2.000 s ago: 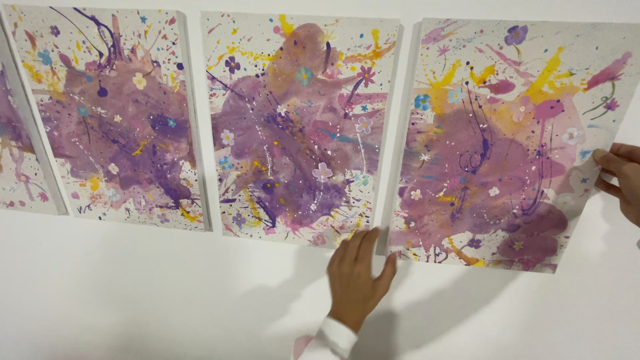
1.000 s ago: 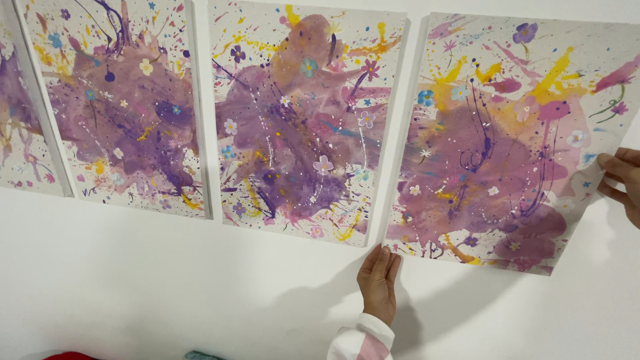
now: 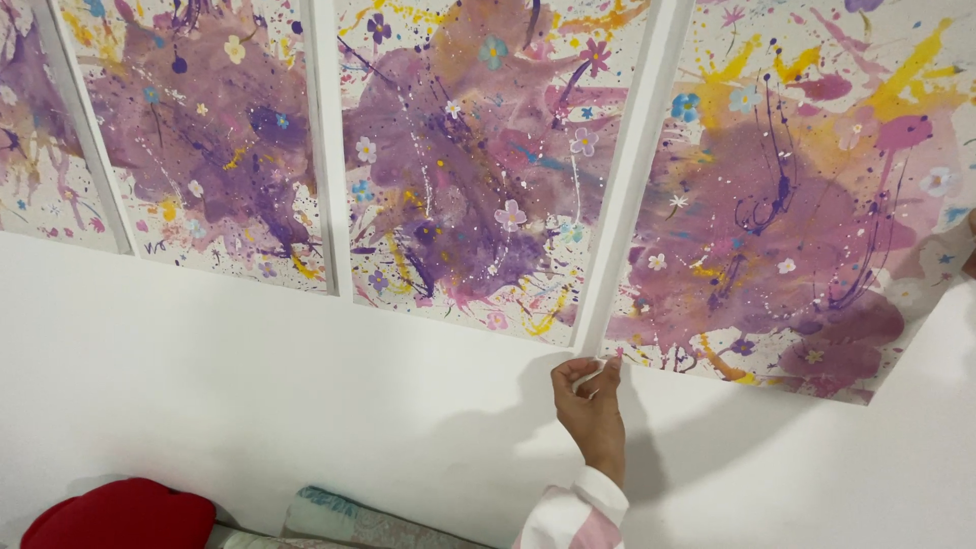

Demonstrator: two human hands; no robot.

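Note:
Several painted canvases with purple, pink and yellow splashes and small flowers hang in a row on a white wall. At the lower left corner of the rightmost canvas (image 3: 793,221), my left hand (image 3: 591,412) has its thumb and fingertips pinched on the corner. My right hand (image 3: 970,252) shows only as a sliver at the right frame edge, by that canvas's right side; its fingers are mostly out of view. Left of a narrow gap is the neighbouring canvas (image 3: 473,175), its lower right corner just above my left fingertips. Another canvas (image 3: 206,152) hangs further left.
A part of one more canvas (image 3: 46,152) shows at the far left. Below the row, the white wall (image 3: 305,396) carries shadows of the arm. A red cushion (image 3: 126,518) and patterned fabric (image 3: 366,522) lie along the bottom edge.
My left hand has moved from the gap between the two right canvases to the rightmost canvas's lower left corner. The red cushion and fabric have come further into view.

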